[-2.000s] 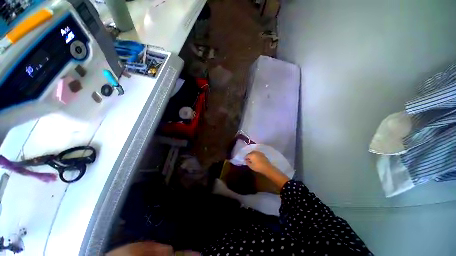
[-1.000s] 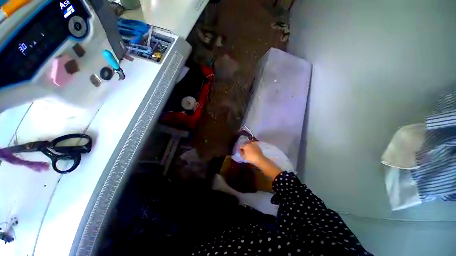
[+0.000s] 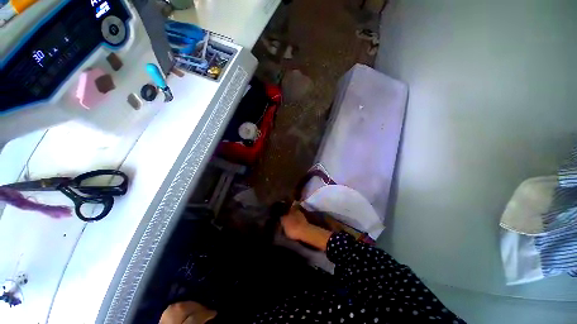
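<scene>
My right hand, in a black sleeve with white dots, is low beside the near end of the lilac-grey bench. Its fingers point down and left, and I cannot tell whether they hold anything. A white rounded fabric piece lies on the bench end just beyond the hand, with a dark red strip at its far left edge. My left hand is at the bottom edge, partly cut off, over dark clothing. Its fingertips are not clearly visible.
The sewing machine head stands left on the white table, with black-handled scissors under it. An accessory tray is at the table's far edge. A red crate is under the table. Striped fabric hangs or lies far right.
My right hand has moved from the white fabric toward me and to the left, uncovering more of the fabric. My left hand, out of view one second ago, shows again at the bottom edge.
</scene>
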